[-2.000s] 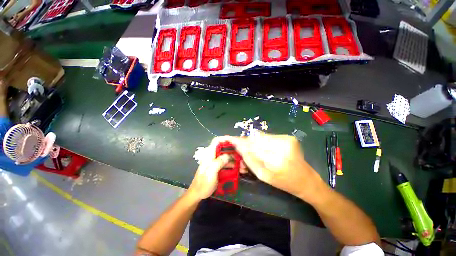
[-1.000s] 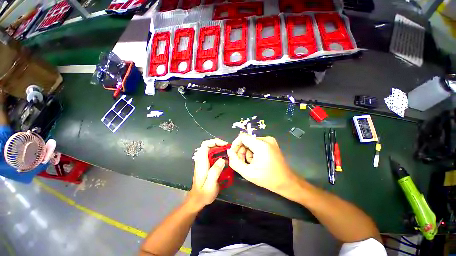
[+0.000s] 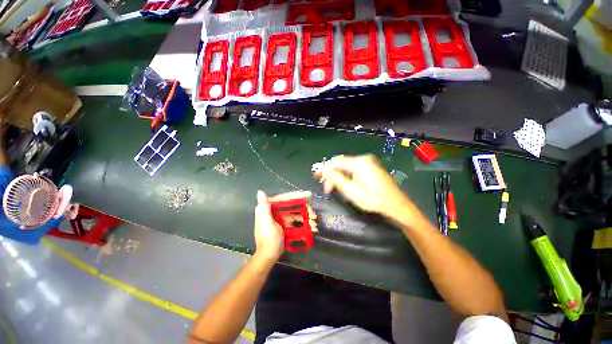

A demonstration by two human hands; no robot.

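Note:
A red housing (image 3: 299,236) lies in my left hand (image 3: 270,232), low over the near edge of the green mat, with its openings facing up. My thumb is at its left side and fingertips show at its right side. My right hand (image 3: 355,185) is over the cluster of small white pieces (image 3: 318,168) and hides most of it. Its fingers point left and are bent together; it is blurred, and I cannot tell whether it holds a piece.
A tray of red housings (image 3: 315,94) stands behind the mat. A divided frame (image 3: 158,152) and small metal parts (image 3: 178,197) lie left. Tweezers (image 3: 443,201), a red-handled tool (image 3: 452,211), a boxed device (image 3: 488,173) and a green electric screwdriver (image 3: 558,272) lie right. A small fan (image 3: 31,200) is far left.
My right hand has left the red housing and moved up and right to the white pieces. My left hand has opened out somewhat, and more of the housing shows.

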